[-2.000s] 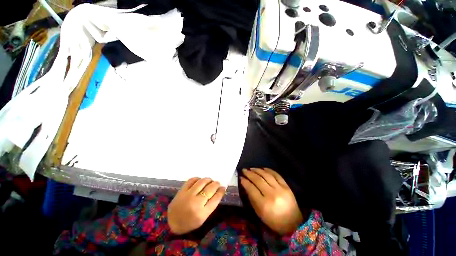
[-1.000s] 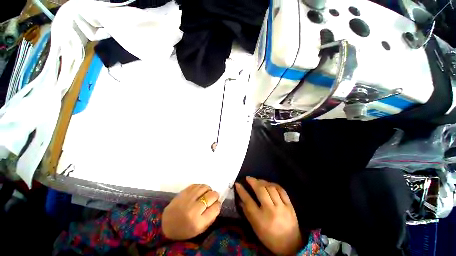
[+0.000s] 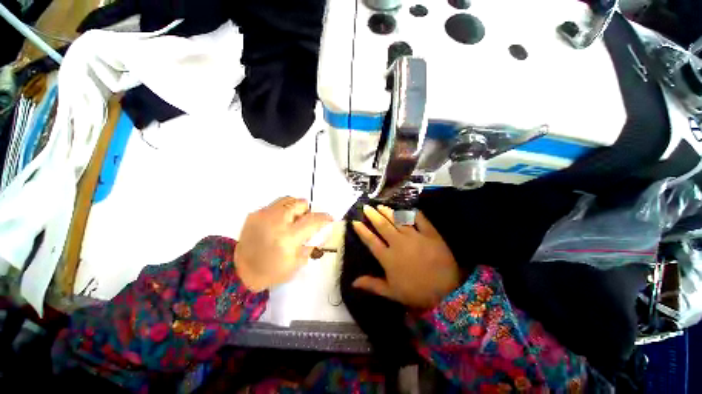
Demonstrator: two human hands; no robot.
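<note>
My left hand (image 3: pixel 277 242) is on the white table, fingers curled and fingertips together, left of and below the needle area (image 3: pixel 362 185). A pale strip (image 3: pixel 344 202) shows between its fingertips and the needle area; whether the fingers grip it is unclear against the white table. My right hand (image 3: pixel 412 258) lies palm down on the black fabric piece (image 3: pixel 362 304), fingers apart, fingertips just below the presser foot area. The fabric runs right, under the machine head (image 3: pixel 493 85). The needle is hidden behind the shiny guard (image 3: pixel 404 127).
Loose white strips (image 3: pixel 61 165) hang at left over a wooden strip (image 3: pixel 91 192), beside a blue flat object (image 3: pixel 115 161). A black fabric pile (image 3: pixel 279 77) lies behind the table area. A clear bag (image 3: pixel 608 231) and a parts tray (image 3: pixel 663 300) are at right.
Both hands have moved from the table's front edge up towards the needle area. The fabric edge under my right hand has shifted with it. The view has shifted, with the machine head further left and larger.
</note>
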